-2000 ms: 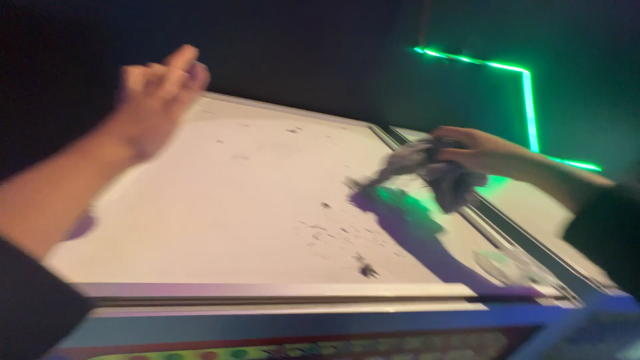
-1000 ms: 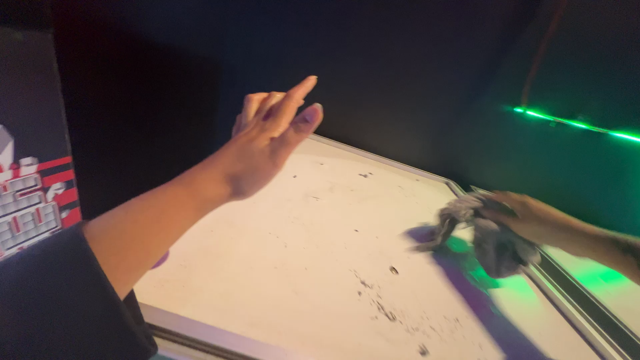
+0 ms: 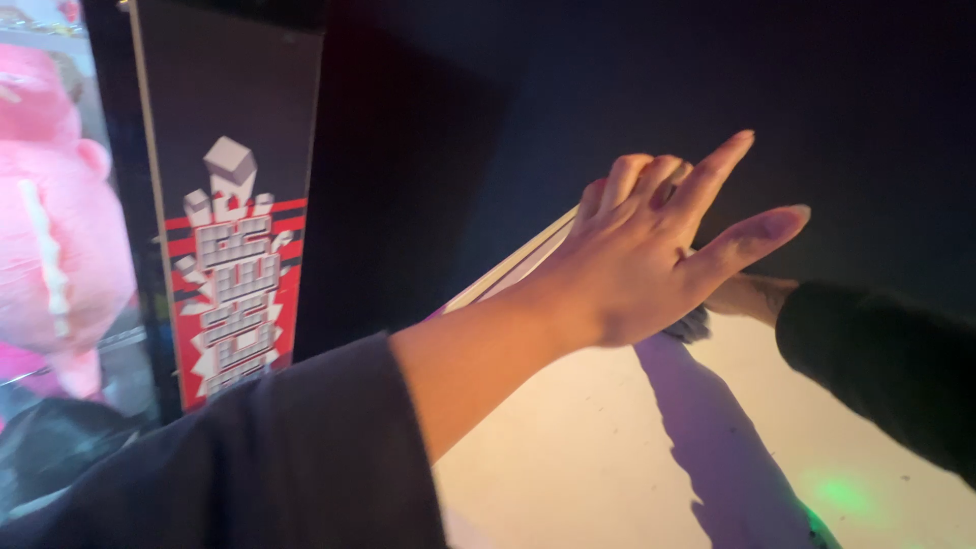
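Note:
My left hand (image 3: 648, 252) is raised above a white panel (image 3: 564, 435), with nothing in it; thumb and index finger are stretched out and the other fingers curl. Behind it, mostly covered, my right hand (image 3: 751, 296) presses a grey cloth (image 3: 690, 326) on the far part of the panel. The fingers of the right hand are hidden behind the left. A long purple shadow and a green light spot fall across the panel, which carries small dark specks.
A dark wall stands behind the panel, whose pale raised edge (image 3: 511, 263) runs along the far left. Further left is an upright machine side panel (image 3: 236, 282) with red and white block graphics. A large pink plush toy (image 3: 61, 198) sits behind glass at the far left.
The right hand has moved with the grey cloth from the panel's right side to its far part. The left hand stays raised, its fingers spread wider than two seconds ago. The view has swung left.

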